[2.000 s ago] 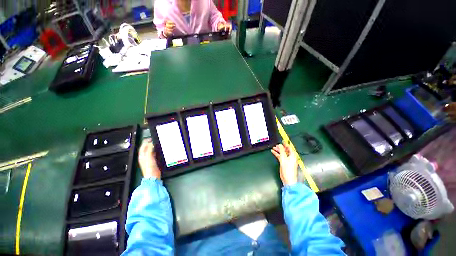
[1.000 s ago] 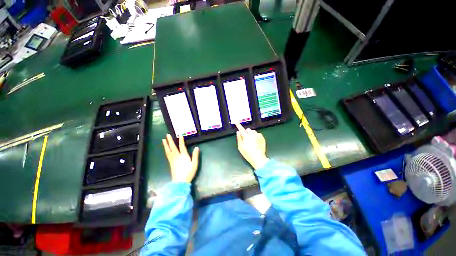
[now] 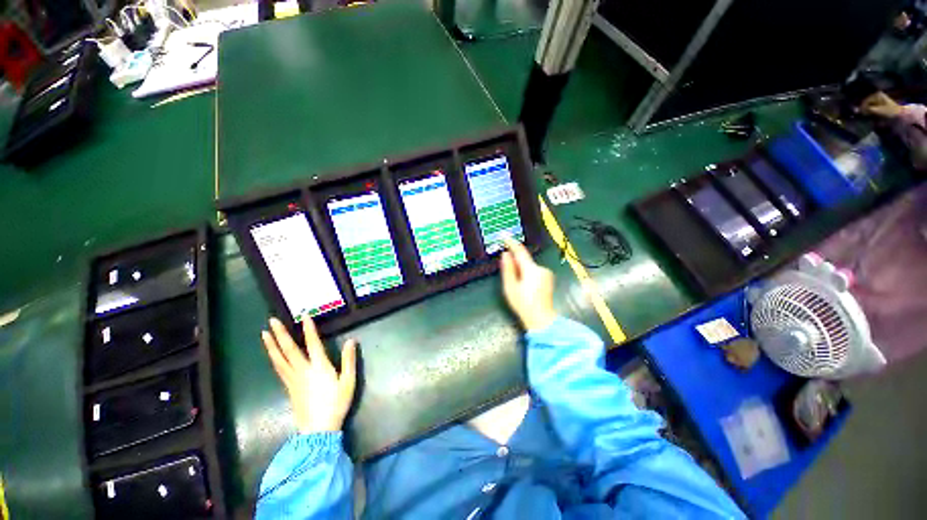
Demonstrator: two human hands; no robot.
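Note:
A black phone tray (image 3: 389, 305) lies in front of me with one smartphone in each slot. The leftmost phone (image 3: 297, 264) shows a mostly white screen with small green and red marks at its bottom. The other phones, such as the rightmost (image 3: 493, 201), show green, white and blue rows. My left hand (image 3: 315, 381) is spread, a fingertip at the bottom edge of the leftmost phone. My right hand (image 3: 529, 286) has its fingertips at the bottom of the rightmost phone's screen. It holds nothing.
A tray of dark phones (image 3: 208, 355) lies at left, another tray (image 3: 666, 239) at right. A barcode label (image 3: 563, 193), black cable (image 3: 600, 242) and yellow tape (image 3: 581, 272) lie between. A white fan (image 3: 808, 327) stands by a blue surface (image 3: 681, 371). Another person's hand (image 3: 882, 106) shows far right.
The two middle screens turned from white to coloured rows. My right hand moved from the third phone to the rightmost, and my left hand reached the leftmost. The view shifted.

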